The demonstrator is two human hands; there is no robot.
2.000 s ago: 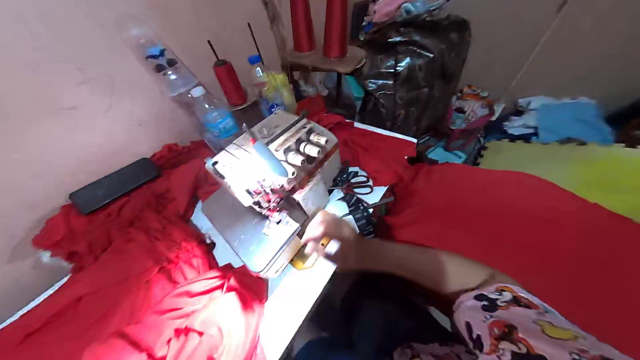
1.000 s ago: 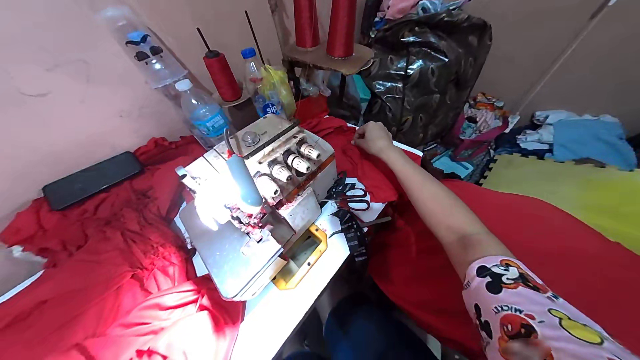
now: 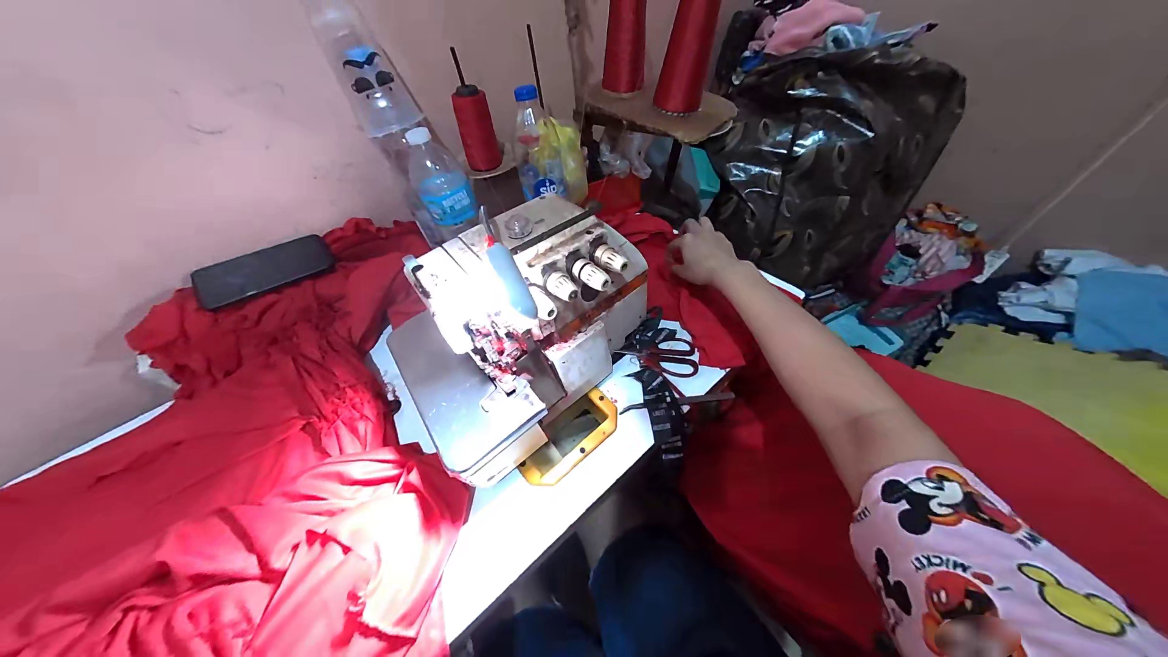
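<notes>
My right hand (image 3: 701, 254) reaches behind the overlock sewing machine (image 3: 547, 274), its curled fingers on the red fabric (image 3: 652, 233) bunched there. The fingertips are partly hidden. My left hand is out of view. The machine's lamp shines over its needle area, and a yellow-framed item (image 3: 584, 447) lies at its front side. Scissors with dark red handles (image 3: 671, 354) and a black printed ribbon (image 3: 664, 411) lie right of the machine. Gathered red fabric (image 3: 301, 511) covers the table's left side.
A black phone (image 3: 263, 271) rests on fabric at the left. Plastic bottles (image 3: 443, 196) and a red thread cone (image 3: 476, 128) stand behind the machine. Large red cones (image 3: 684, 59) sit on a stand beside a dark plastic-covered bundle (image 3: 821, 155). More red fabric (image 3: 821, 529) hangs at the right.
My right hand has moved from the yellow-framed item at the machine's front to the red fabric behind the machine, and has stayed there since the middle frame.
</notes>
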